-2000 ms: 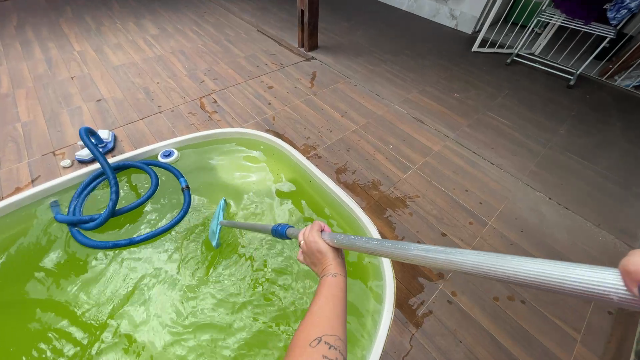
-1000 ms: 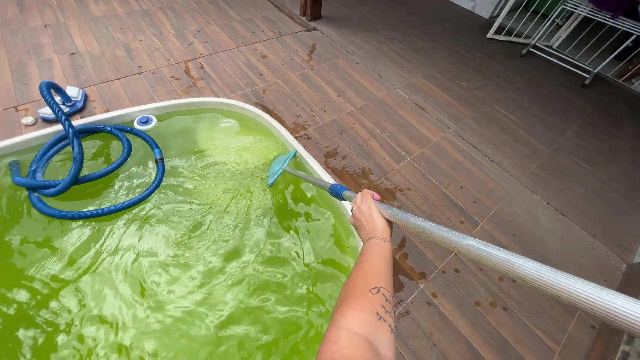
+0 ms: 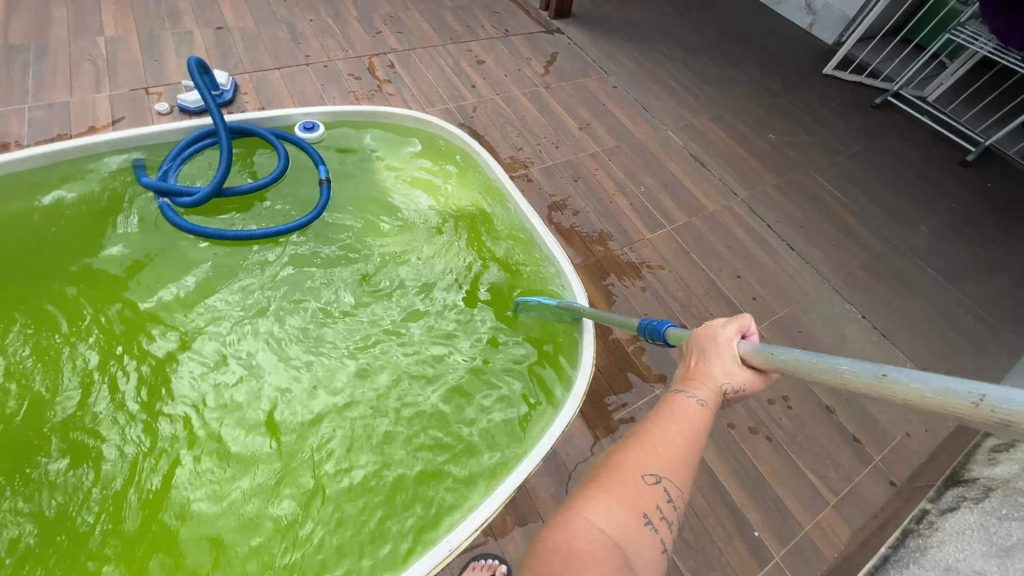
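Observation:
My left hand is closed around a telescopic metal pole, just behind its blue locking collar. From the hand the thin end of the pole runs left over the pool's white rim. At its tip a light-blue pool tool head lies partly in the green water, close inside the rim; its exact kind is hard to tell. The thick end leaves the view at the right. My right hand is out of view.
A coiled blue pool hose lies in the far left part, near a white and blue round fitting. Beyond the rim a blue and white vacuum head rests on wood-look tiles. A white metal rack stands upper right; a rough ledge lower right.
The light-blue head has moved from the water near the far rim to beside the right-hand rim, my left hand still on the pole. Part of my right hand showed at the right edge two seconds ago.

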